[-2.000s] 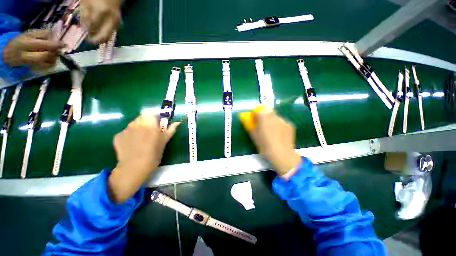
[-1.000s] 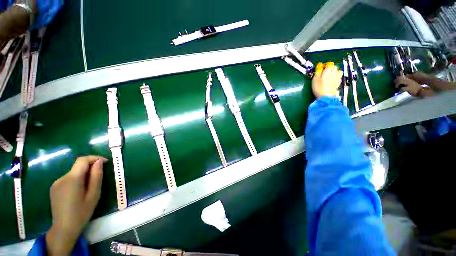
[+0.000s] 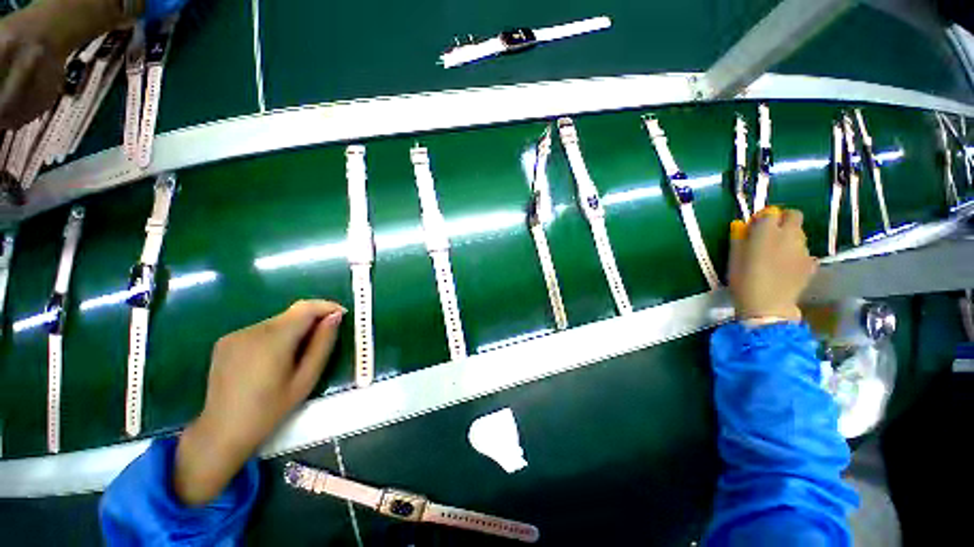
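Observation:
Several pale-strapped smartwatches lie across the green conveyor belt (image 3: pixel 491 288), among them a back-up watch (image 3: pixel 361 262) and a face-up one (image 3: pixel 681 192). My right hand (image 3: pixel 769 267), with yellow finger cots, is at the near ends of two watches side by side, a left one (image 3: pixel 741 160) and a right one (image 3: pixel 764 160). Its fingers are bent and hide the strap ends; whether they grip is unclear. My left hand (image 3: pixel 267 374) is bare, thumb and forefinger together with nothing seen in them, over the near rail left of the back-up watch.
A pinkish watch (image 3: pixel 404 504) and a white scrap (image 3: pixel 499 439) lie on the near bench. Another watch (image 3: pixel 518 41) lies on the far bench. A person's hand (image 3: pixel 27 64) is by a watch pile at upper left. A slanting frame post (image 3: pixel 774 48) and a clear bag (image 3: pixel 860 390) are at right.
The two watches that lay slanted by the far rail now lie nearly straight across the belt. My right hand has drawn back to their near ends. The view has shifted left.

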